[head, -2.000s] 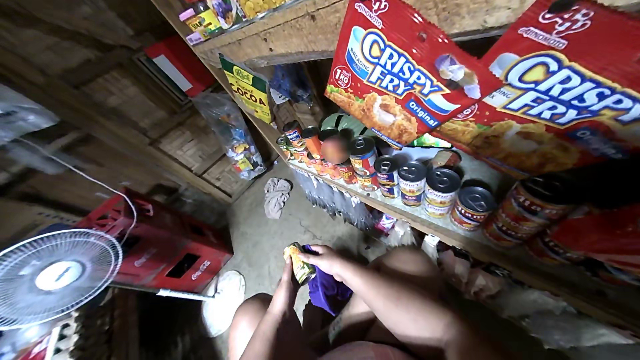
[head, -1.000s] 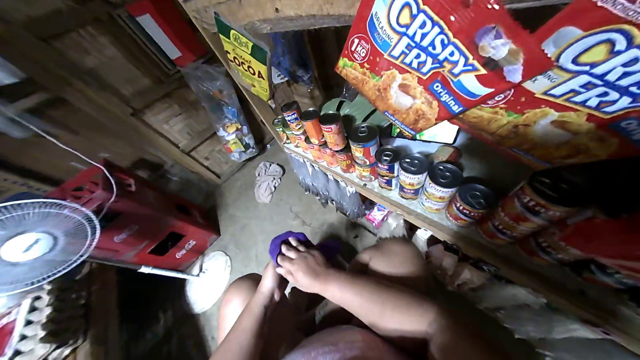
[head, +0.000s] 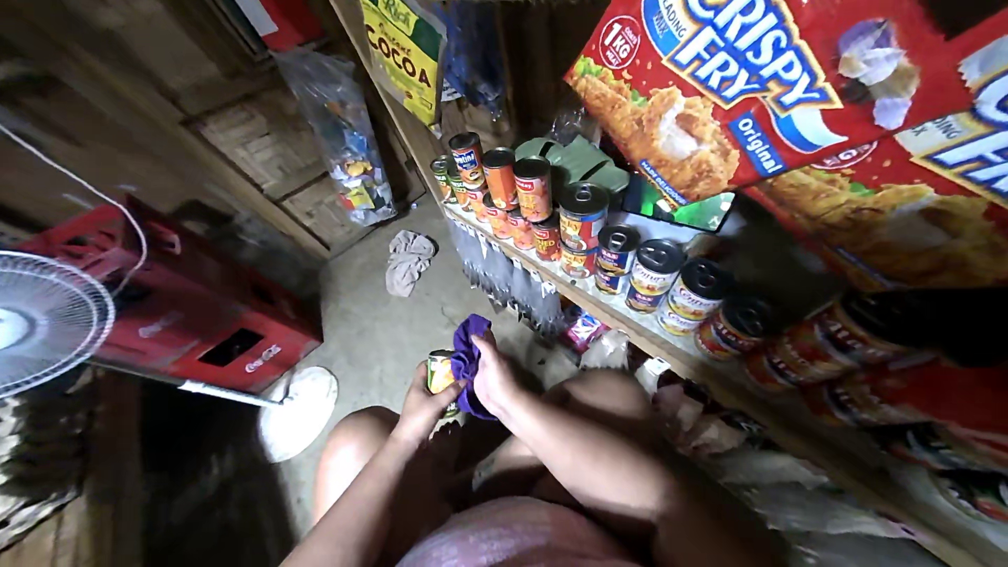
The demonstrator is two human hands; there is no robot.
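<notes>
Above my lap, my left hand point(head: 425, 402) holds a small can point(head: 441, 372) with a yellow and green label, its metal top facing up. Pressed against the can's right side is a purple cloth point(head: 470, 362), gripped in my right hand point(head: 494, 374). Part of the cloth hangs below my right fingers. To the right, a wooden shelf carries a row of food cans, some stacked, among them a red-labelled can point(head: 533, 189) and a can with a white label point(head: 655, 266).
Left stand a red plastic crate point(head: 236, 331) and a white electric fan point(head: 55, 323) with a round base point(head: 299, 413). A crumpled cloth point(head: 409, 262) lies on the floor. Large red breading mix packs point(head: 693, 102) hang over the shelf. Gray sachets point(head: 504, 272) hang from its edge.
The cloth covered the can from view one second ago; now the can shows in my left hand, with the cloth at its right side in my right hand.
</notes>
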